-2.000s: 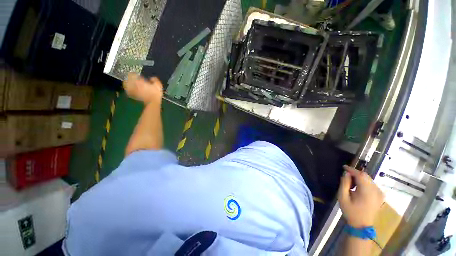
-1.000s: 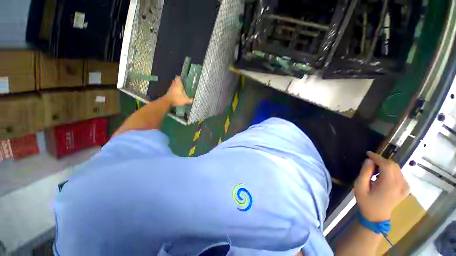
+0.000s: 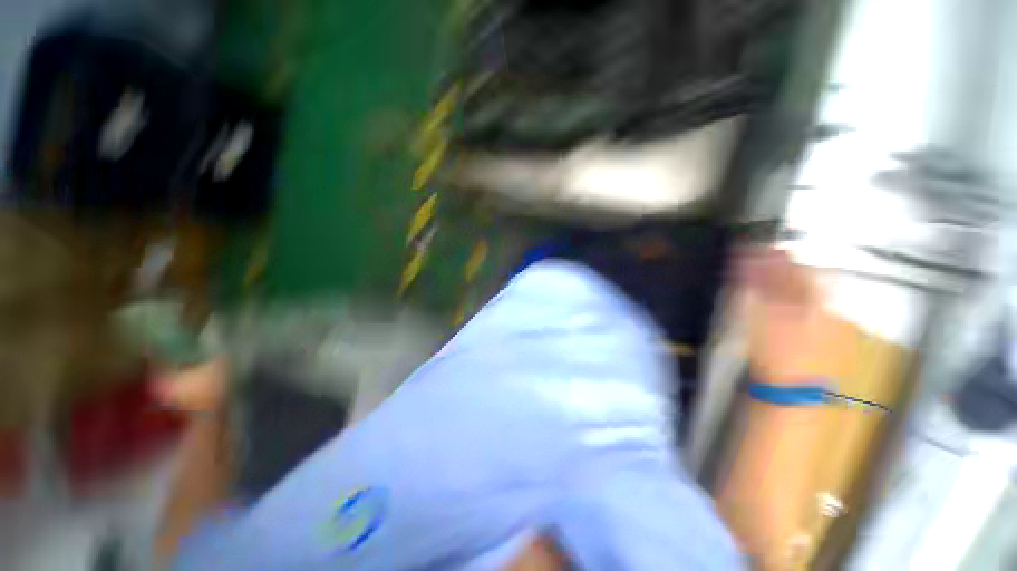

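The view is strongly blurred. My left hand (image 3: 195, 385) is at the left, closed around a pale green thing (image 3: 162, 329) that looks like the green bars; how many is too blurred to tell. The metal-sided bin (image 3: 296, 418), dark inside, stands beside my left forearm, partly behind my blue sleeve. My right hand (image 3: 781, 284), with a blue strap on its wrist, is at the conveyor rail edge at the right. Its fingers are smeared, and I cannot tell whether it holds anything.
Black frames (image 3: 625, 67) are stacked on a pale-topped box (image 3: 636, 173) ahead. The white conveyor bench (image 3: 881, 145) runs along the right. Cardboard (image 3: 870, 390) lies beside my right forearm. Dark bins and red boxes (image 3: 117, 429) are at the left. Green floor shows between.
The view has swung. My left hand has come out of the metal-sided bin with the green thing. The bin now appears lower in the picture. My right hand remains by the rail.
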